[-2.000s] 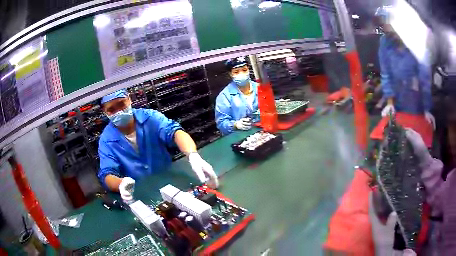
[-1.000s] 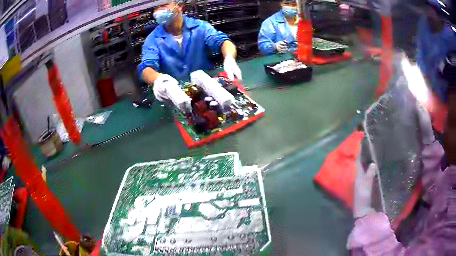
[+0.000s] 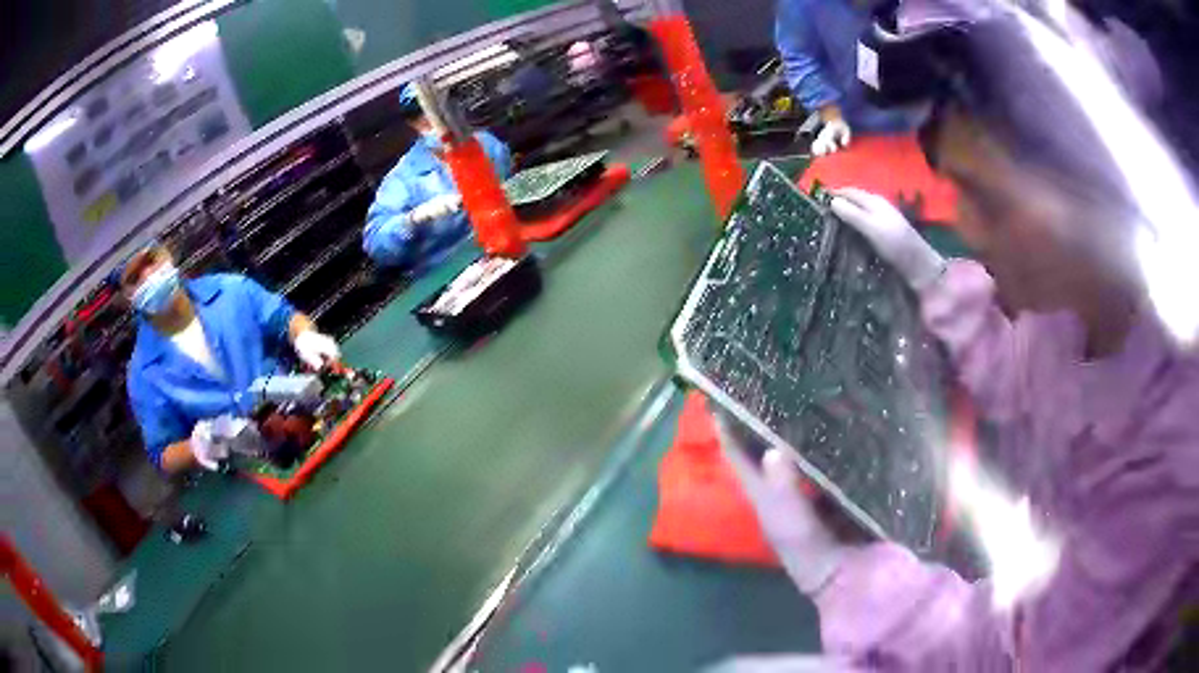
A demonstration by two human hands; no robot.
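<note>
Neither of my own hands can be made out. A large green circuit board (image 3: 809,355) is held up tilted at the right by a neighbouring person in a pink smock. That person's two white-gloved hands are at its upper right edge and lower left edge. The face towards me has many tiny bright dots and a white outline. A red pad (image 3: 710,493) lies on the bench below and left of the board, partly hidden by a glove. A pale blurred shape at the bottom edge is unclear.
Green bench (image 3: 526,408). Across it, a person in blue has both gloved hands at a component-side board (image 3: 296,427) on a red pad. Beyond are a black parts tray (image 3: 480,292), another board (image 3: 555,180) and red-wrapped posts (image 3: 484,197). Another person in blue stands at the far right.
The view has swung right and tilted. The large board at the lower centre has left the picture. The neighbour's board now shows more of its dotted face.
</note>
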